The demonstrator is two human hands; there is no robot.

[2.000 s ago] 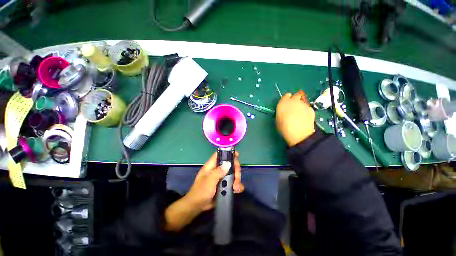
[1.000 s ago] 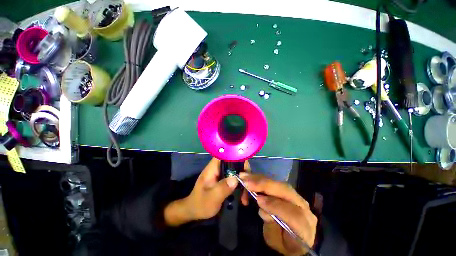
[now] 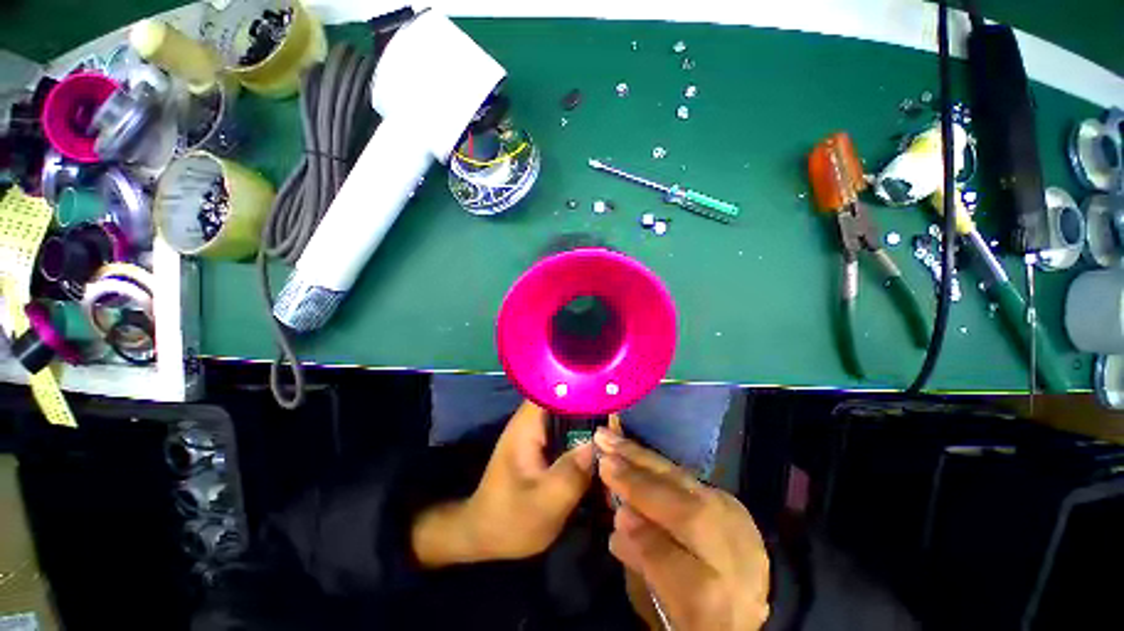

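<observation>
A hair dryer with a flared magenta ring (image 3: 587,392) around a dark hole stands upright in front of me, its handle pointing down towards me. My left hand (image 3: 518,493) grips the handle just below the ring. My right hand (image 3: 690,530) holds thin silver tweezers (image 3: 659,606), whose shaft shows below the fingers. Its fingertips are at the top of the handle, beside a small greenish part (image 3: 579,438) there. The tweezer tips are hidden by the fingers. The lower handle is lost against dark clothing.
On the green mat (image 3: 740,296) lie a white hair dryer (image 3: 382,173) with coiled cord (image 3: 323,160), a motor unit (image 3: 493,173), a small screwdriver (image 3: 672,194), cutters (image 3: 853,234), loose screws and a black electric screwdriver (image 3: 1005,123). Screw cups (image 3: 253,228) and a parts tray (image 3: 179,333) are left.
Two seconds ago my right hand was over the mat near the cutters. It came to the handle with the tweezers, which now stand steeper. The magenta ring has shifted slightly right and down.
</observation>
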